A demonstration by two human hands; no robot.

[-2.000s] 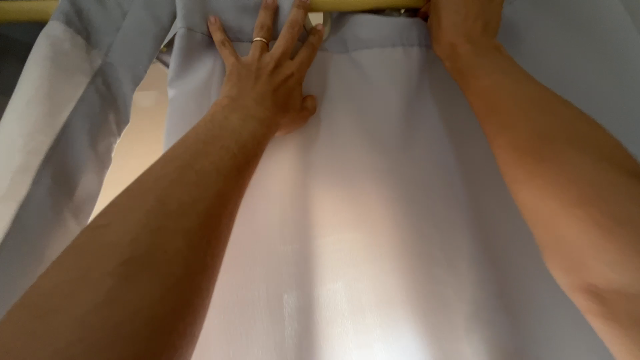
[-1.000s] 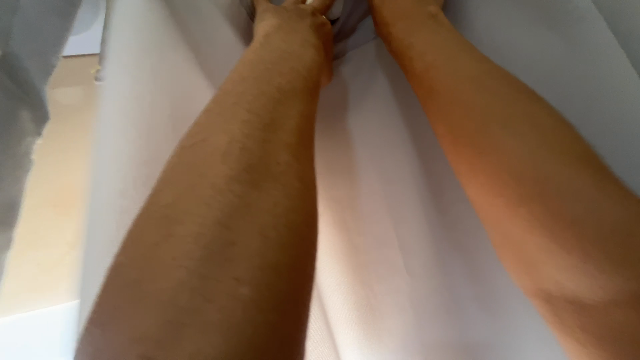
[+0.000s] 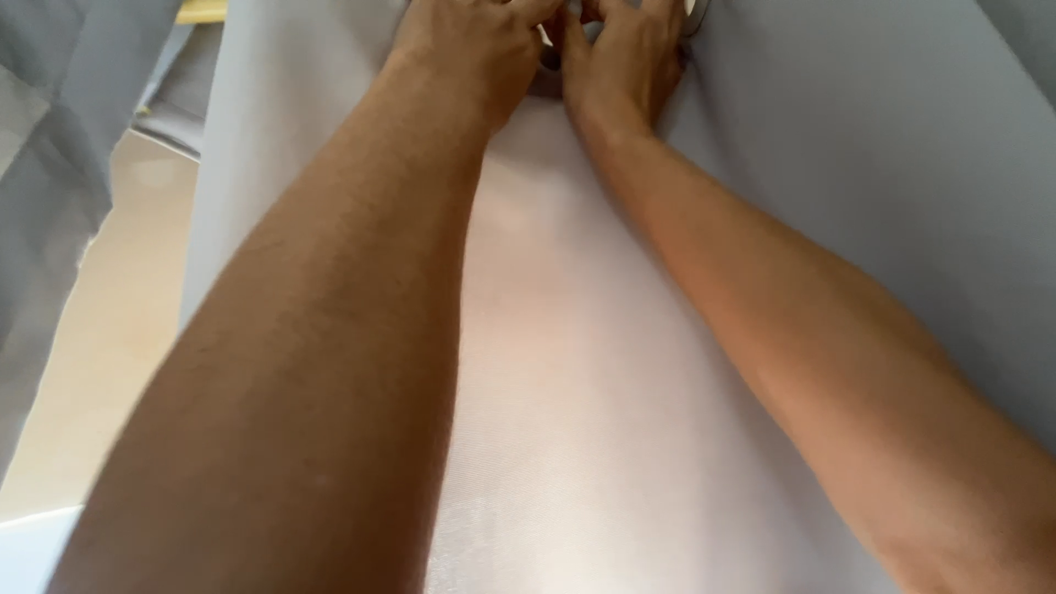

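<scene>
A light grey fabric curtain [image 3: 544, 330] hangs across the middle, with light showing through it. At the top of the view, my left hand [image 3: 478, 49] holds the curtain's upper part, its fingertips partly cut off by the frame edge. Close beside it on the right, my right hand [image 3: 623, 66] has its fingers curled on the same gathered fabric. Between the hands the cloth is dark and bunched. A curtain eyelet ring [image 3: 695, 15] shows just right of my right hand.
Another grey curtain panel [image 3: 49, 214] hangs at the far left. Between the panels a beige surface [image 3: 124, 305] shows. A yellow rod [image 3: 202, 11] crosses at the upper left. Darker grey fabric spreads at the right.
Two seconds ago my left hand lay with fingers spread on the curtain top, apart from my right hand at the rod. Now both hands are close together, fingers curled on the fabric.
</scene>
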